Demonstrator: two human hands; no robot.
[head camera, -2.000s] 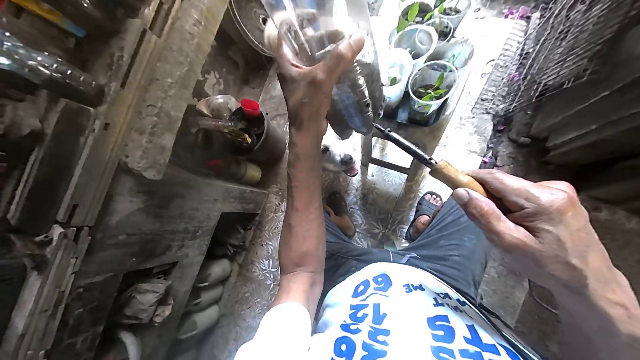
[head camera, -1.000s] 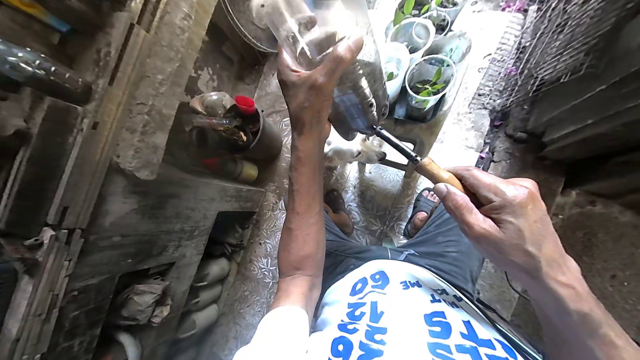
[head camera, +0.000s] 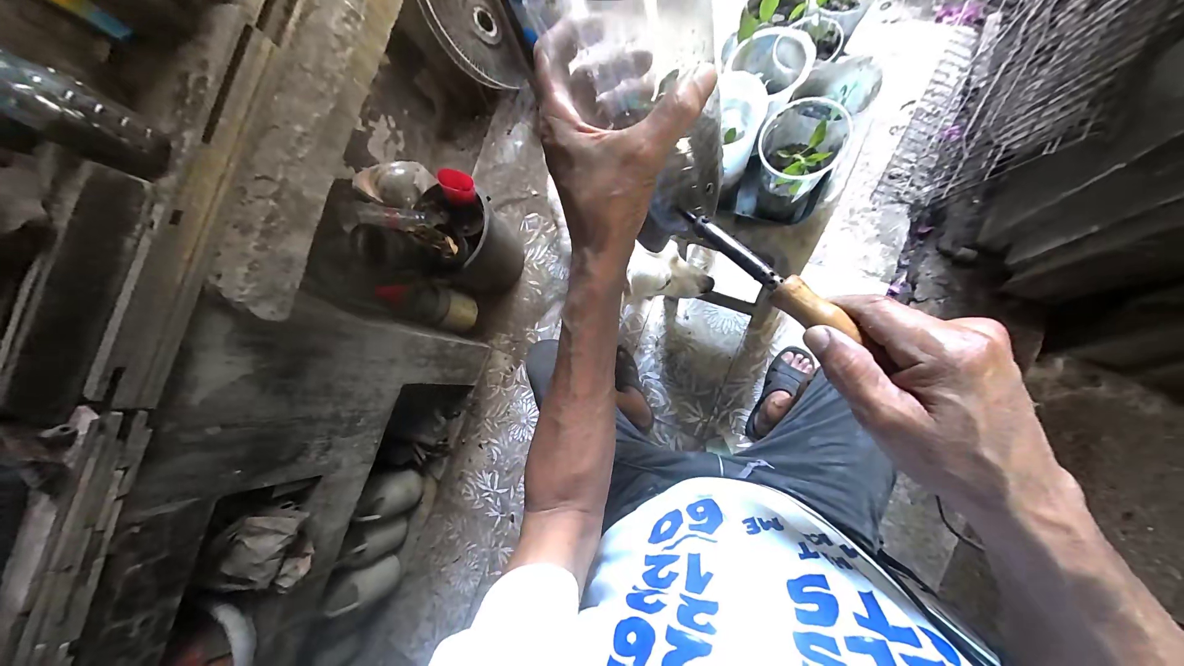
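My left hand (head camera: 615, 139) grips a large clear plastic bottle (head camera: 689, 171) at the top centre, thumb on its near side and fingers seen through the plastic. Small dark holes show along the bottle's right side. In my right hand (head camera: 916, 388) is a soldering iron (head camera: 814, 307) with a wooden handle and a dark metal shaft, pointing up and left. Its tip meets or lies very close to the bottle's lower end; actual contact cannot be told. A cord hangs below my right wrist.
Clear plastic cups (head camera: 805, 139) with seedlings stand beyond the bottle. A white dog (head camera: 668, 275) is below it, beside a stool or stand. At left are a dark bucket (head camera: 495, 250) with bottles, a round fan-like grille (head camera: 481, 28) and a concrete shelf (head camera: 324, 342). Wire mesh (head camera: 980, 120) lies upper right.
The dog's head has shifted under the bottle. Between two seconds ago and now, my right hand has moved slightly left and the iron's angle has changed a little. Both hands keep their holds.
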